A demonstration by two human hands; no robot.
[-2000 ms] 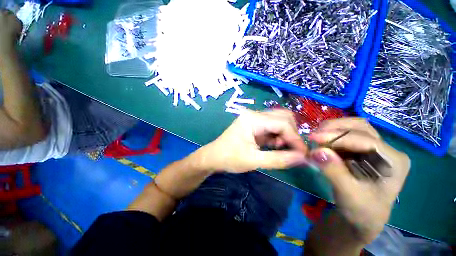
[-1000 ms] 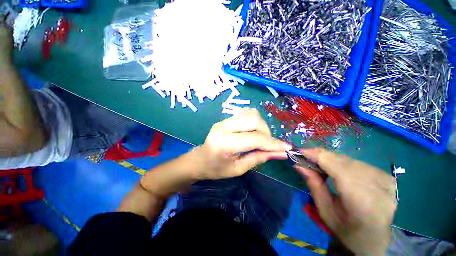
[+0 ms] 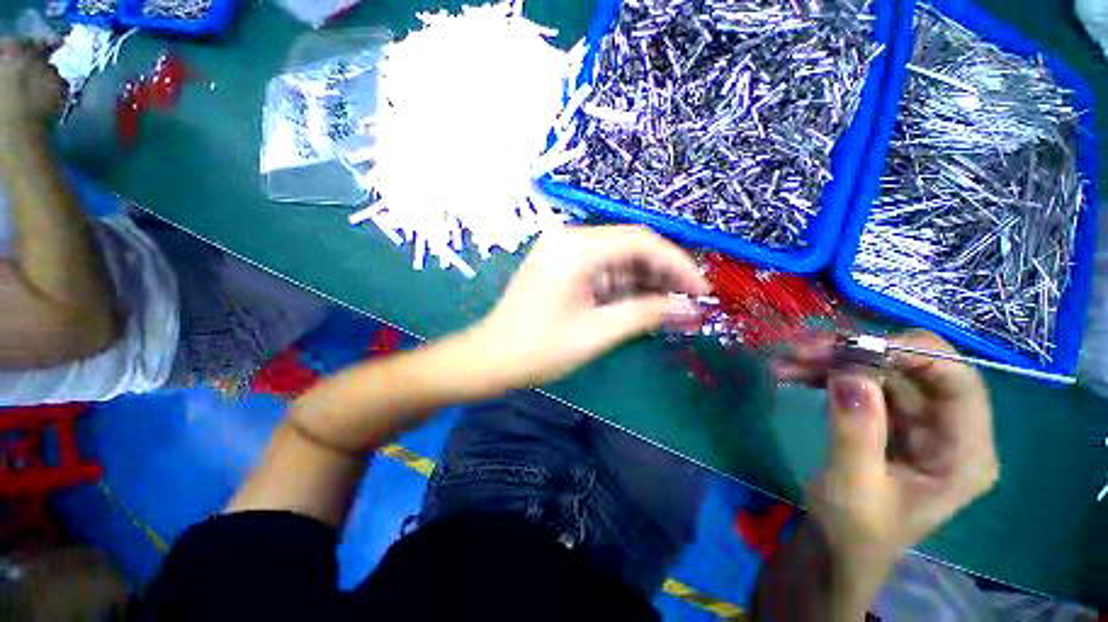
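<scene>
My right hand [image 3: 905, 425] is closed on a dark and silver metal tool [image 3: 851, 358]. A small white piece [image 3: 869, 345] sits at its fingertips, and a long thin metal rod [image 3: 1002, 363] sticks out to the right from it. My left hand [image 3: 583, 298] is left of it, apart from it, thumb and fingers close together over the red heap's left side; whether they pinch something small is blurred. Fine red pieces [image 3: 766, 298] with tiny white specks lie below the bins. A bright white pile of sleeves [image 3: 468, 128] lies left of the bins.
A blue bin [image 3: 699, 225] holds short metal tubes; the blue bin beside it [image 3: 960, 328] holds long thin rods. A clear plastic box [image 3: 310, 128] lies left of the white pile. Another person's arm [image 3: 43, 243] is at the left, near red pieces [image 3: 152, 91]. Red stools stand on the floor.
My hands have moved apart; the left went up, the right slightly up and right. The long rod with the white piece now shows at my right hand. The joined piece at the right is not visible now.
</scene>
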